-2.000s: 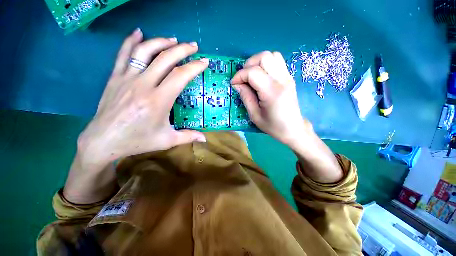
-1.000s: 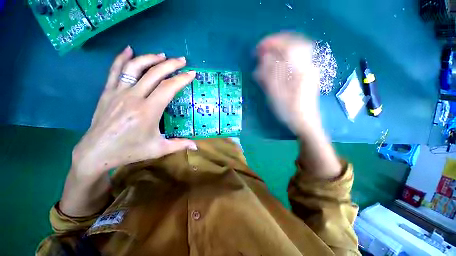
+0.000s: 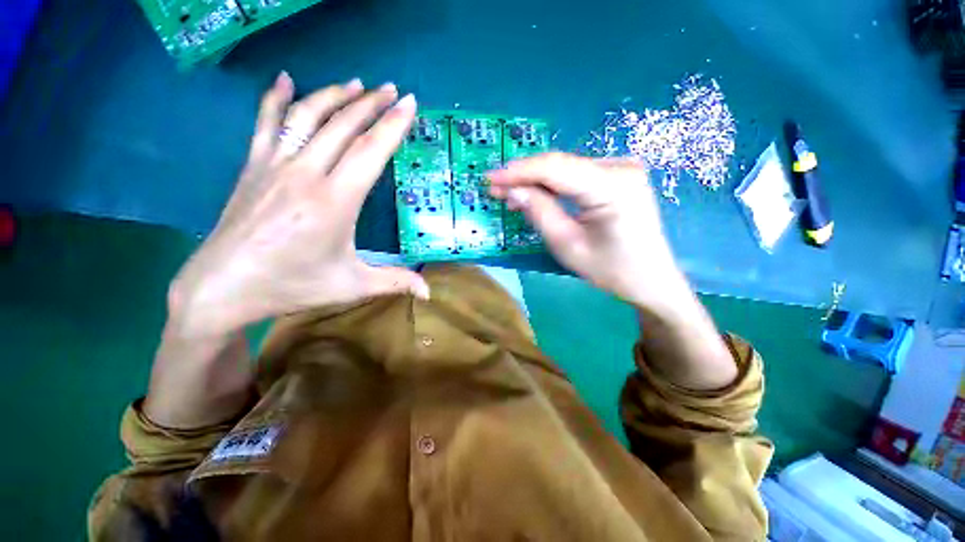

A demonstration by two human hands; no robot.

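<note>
A green PCB panel (image 3: 432, 228) with two rows of boards lies flat on the dark mat near its front edge. My left hand (image 3: 286, 217) is spread around the panel's left side, fingertips at its top left corner and thumb below its lower edge. My right hand (image 3: 598, 217) is over the panel's right part, thumb and index fingertips close together above the middle column. Whether a small part is between them is too small to tell. The scattered heap of small pale components (image 3: 693, 136) lies right of the panel.
Another green PCB panel (image 3: 217, 23) is cut off at the top left. A small clear and white bag (image 3: 766, 198) and a black and yellow tool (image 3: 809, 185) lie at the right. A light-blue object (image 3: 870, 337) is beyond the bench edge at lower right.
My right hand has moved left from beside the component heap to over the panel. My left hand's fingers have lifted or shifted off the panel's left part, and more of the panel shows.
</note>
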